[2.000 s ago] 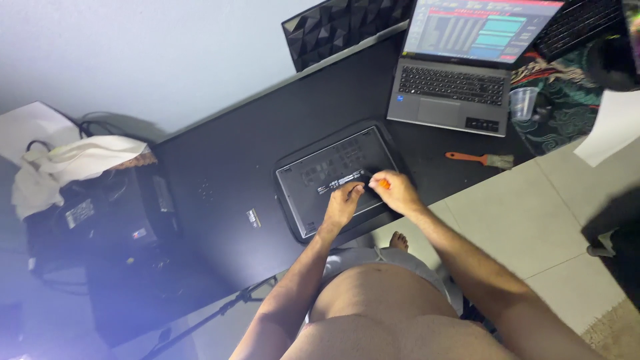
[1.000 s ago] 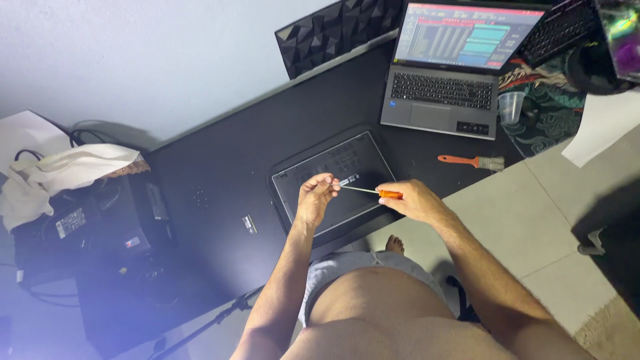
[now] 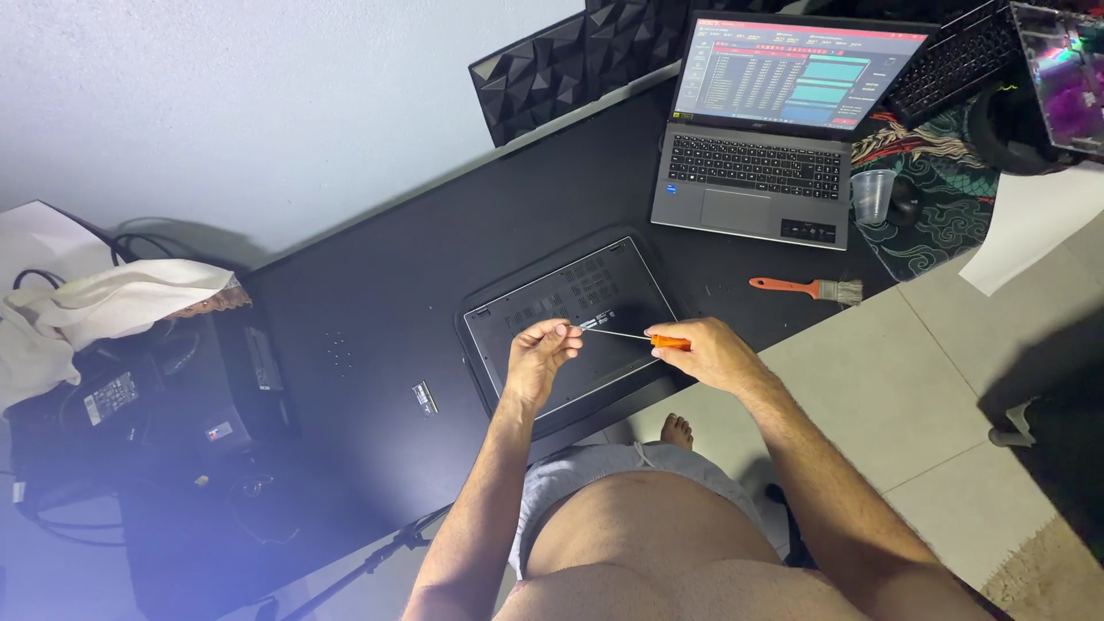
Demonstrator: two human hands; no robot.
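A screwdriver with an orange handle [image 3: 671, 342] is in my right hand [image 3: 711, 352], its thin metal shaft pointing left. The fingertips of my left hand [image 3: 543, 355] pinch at the shaft's tip; whether a screw is there is too small to tell. Both hands are over a closed laptop lying upside down [image 3: 565, 297], its vented bottom cover facing up, on a dark mat or tray. To its left, a small memory module [image 3: 425, 398] lies on the black table, with several tiny screws [image 3: 340, 352] farther left.
An open laptop [image 3: 750, 177] stands at the back right. Near it are a clear plastic cup [image 3: 873, 195], a mouse [image 3: 904, 202] and a brush with an orange handle [image 3: 806, 287]. A white cloth [image 3: 129, 297], cables and a dark bag or case occupy the left end.
Two seconds ago both hands were close together over the laptop's bottom cover. They have moved apart, and the screwdriver's shaft now shows between them.
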